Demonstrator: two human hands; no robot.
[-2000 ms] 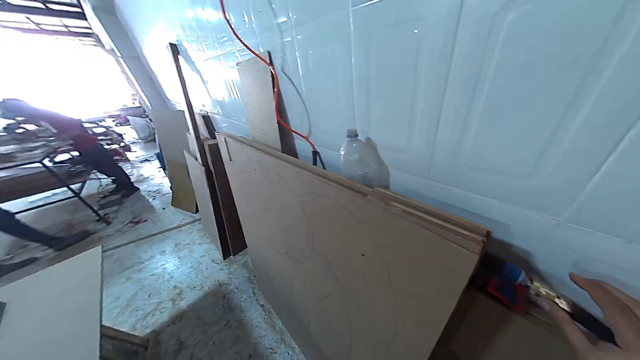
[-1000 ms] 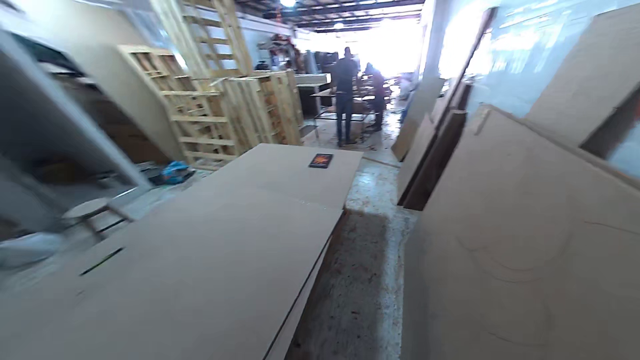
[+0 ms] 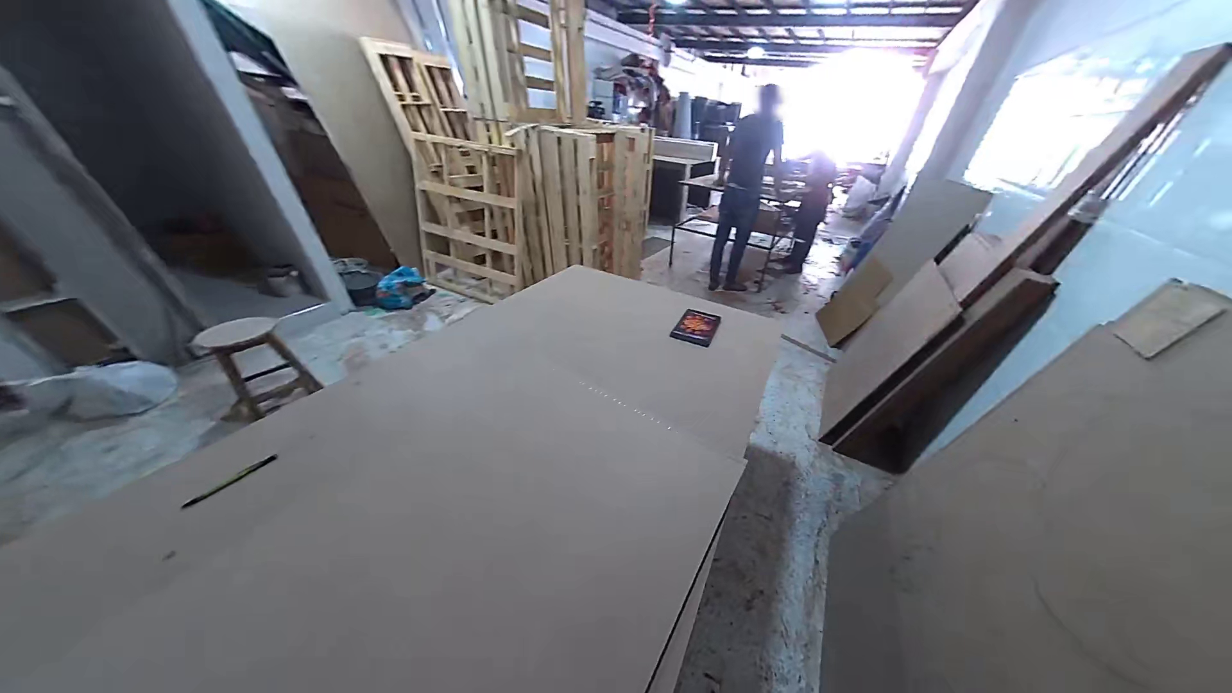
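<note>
Neither my left hand nor my right hand shows in the head view. Large flat brown boards (image 3: 433,500) lie in front of me at waist height or so, stretching away from the near edge. A dark pencil or pen (image 3: 229,481) rests on their left part. Near the far right corner lies a small dark rectangular item with an orange picture (image 3: 696,327), perhaps a phone or a box. A short row of small bright marks (image 3: 626,404) crosses the board between them.
A round wooden stool (image 3: 236,335) stands at the left. Big boards (image 3: 1078,510) lean along the right wall, with narrower panels (image 3: 895,351) beyond. A strip of floor (image 3: 789,481) runs between. Wooden pallets (image 3: 568,192) and a standing person (image 3: 746,183) are farther off.
The view has swung left from the wall to the flat boards. A hand near the right edge two seconds ago, beside a red and metal item, is out of view.
</note>
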